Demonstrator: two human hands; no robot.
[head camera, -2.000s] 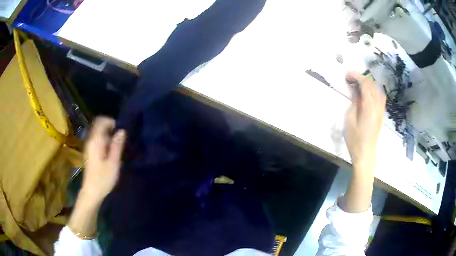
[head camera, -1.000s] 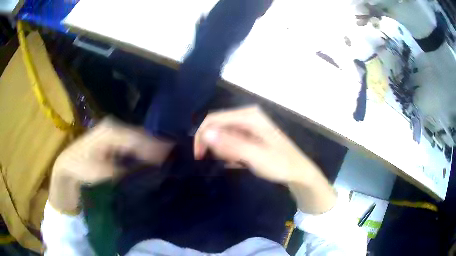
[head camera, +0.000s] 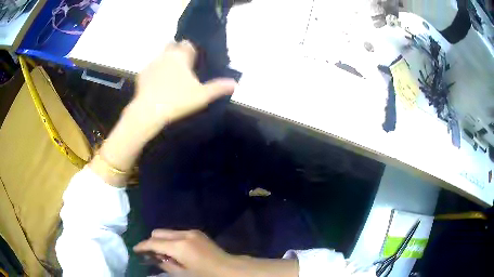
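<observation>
A dark navy cloth piece (head camera: 203, 32) lies on the white tabletop (head camera: 281, 70) and reaches its front edge. My left hand (head camera: 168, 89) is over the cloth's left side and lower end, blurred, with the thumb spread away from the fingers; I see nothing gripped in it. My right hand (head camera: 187, 251) is low over the dark lap, near the bottom of the picture, with its fingers curled. Something small and dark shows at its fingertips, too unclear to name. A small beige slip (head camera: 260, 192) lies on the dark lap.
Dark trimmings (head camera: 436, 81), a dark strip (head camera: 389, 103) and a yellowish paper tag (head camera: 403, 81) lie right, near the machine (head camera: 479, 76). Scissors (head camera: 401, 249) rest on a white-green booklet (head camera: 391, 238). Left are a blue tray (head camera: 46, 30) and a yellow-framed trolley (head camera: 46, 116) with tan cloth.
My left hand has moved up and forward from the lap to the cloth on the table. My right hand has moved down and left, away from the cloth. The beige slip shows again.
</observation>
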